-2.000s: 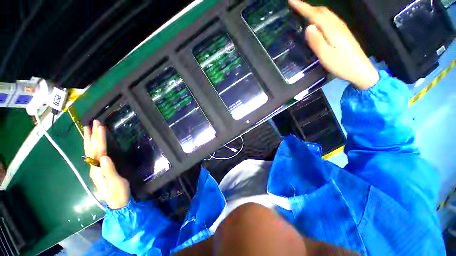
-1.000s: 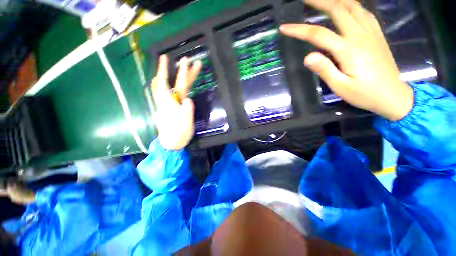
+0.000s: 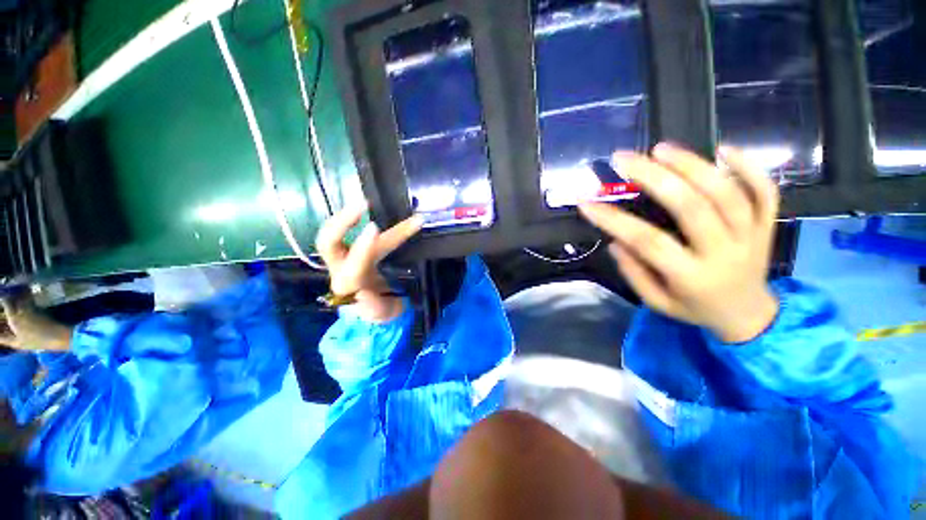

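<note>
A black phone tray (image 3: 516,132) lies across the bench with several phones side by side. The leftmost phone (image 3: 439,112) and the one beside it (image 3: 589,91) have dark screens with a white and red strip at the lower end. My left hand (image 3: 357,262) is at the tray's lower left corner, its extended finger touching the lower end of the leftmost phone. My right hand (image 3: 701,239) is spread over the tray's lower edge, fingertips at the second phone's red strip. Both hands hold nothing. A thin white wire (image 3: 569,251) hangs below the tray.
A green mat (image 3: 173,152) lies to the left, with a white cord (image 3: 247,112) and a thin black cable (image 3: 313,112) across it. Black stacked trays (image 3: 51,193) stand at the far left. A person's blue sleeve (image 3: 162,355) and hand are at lower left.
The tray sits further right and higher in view. Green text on the left two screens has given way to dark screens with red strips. Both hands have moved down to the phones' lower ends.
</note>
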